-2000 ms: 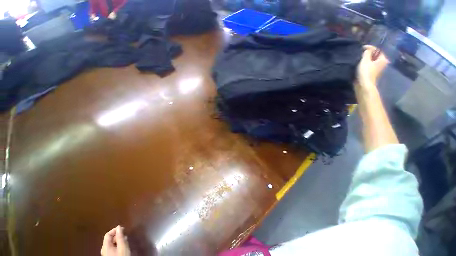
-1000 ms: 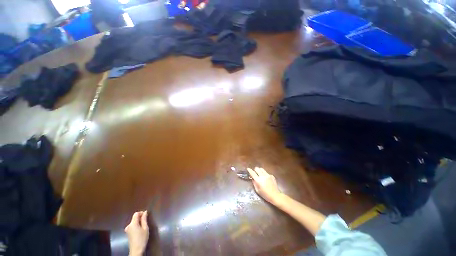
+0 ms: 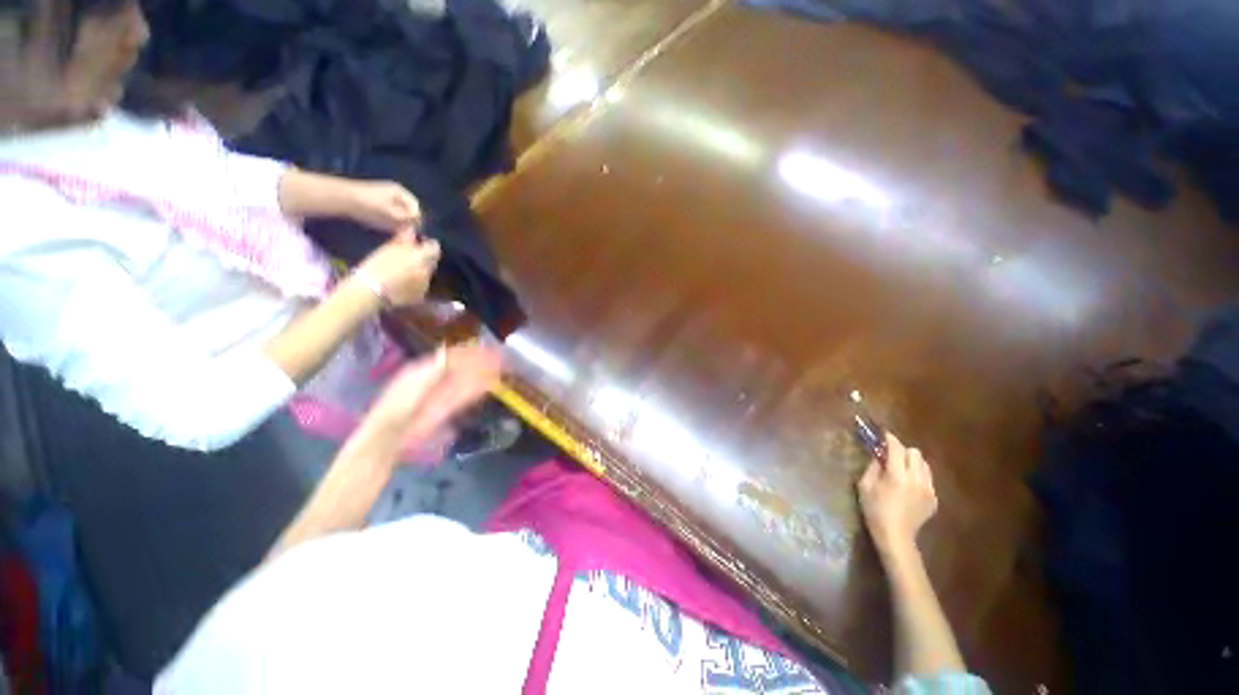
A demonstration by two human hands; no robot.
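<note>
My right hand [image 3: 897, 492] is low over the brown table [image 3: 707, 312], right of centre. It holds small dark thread snips [image 3: 870, 432], their tip pointing up and left. My left hand [image 3: 451, 387] is blurred, at the table's yellow-taped edge near the other worker. Its fingers look extended and no object shows in it. A dark garment stack [image 3: 1155, 516] stands at the right, cut off by the picture's edge.
Another person [image 3: 150, 285] stands close at the left, both hands on a dark garment. A dark garment heap [image 3: 367, 95] lies beyond them. More dark garments [image 3: 1101, 122] lie at the upper right. White specks dot the tabletop.
The view has swung left, bringing the other person into sight. My right hand has gone from the garment stack to the snips on the table. My left hand has moved to the table's edge.
</note>
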